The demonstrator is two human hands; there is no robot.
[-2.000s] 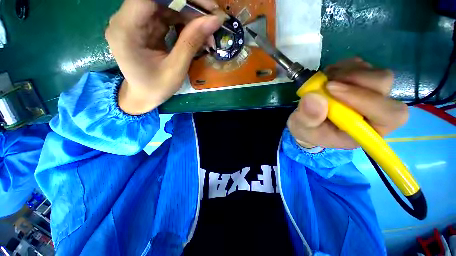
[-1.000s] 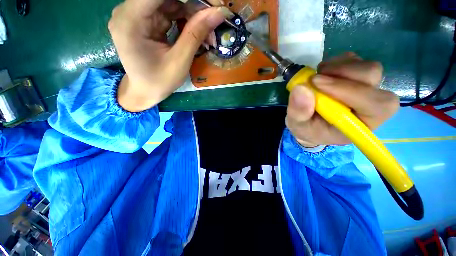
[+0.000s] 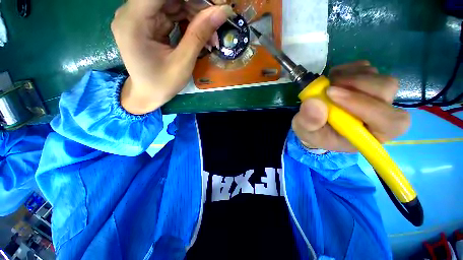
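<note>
A round black board assembly (image 3: 231, 39) with bright pads and a pale centre sits on the orange-brown jig (image 3: 223, 76). My left hand (image 3: 170, 48) is at its left side and holds thin grey tweezers (image 3: 204, 3), whose tip reaches the disc's upper edge. My right hand (image 3: 350, 106) holds the soldering iron (image 3: 355, 133) by its yellow handle. The iron's metal tip points up-left and lies just right of the disc; I cannot tell if it touches. My left fingers hide part of the jig and the disc's left edge.
A white pad (image 3: 307, 45) lies under the jig on the glossy green bench (image 3: 375, 40). A solder spool in a metal frame (image 3: 19, 105) stands at the left bench edge. Black cables (image 3: 447, 84) hang at the far right. Another person's blue sleeve (image 3: 18, 172) is at the left.
One second ago the iron was further up-left with its tip at the disc's right edge; it has drawn back slightly down-right. My left hand has barely moved.
</note>
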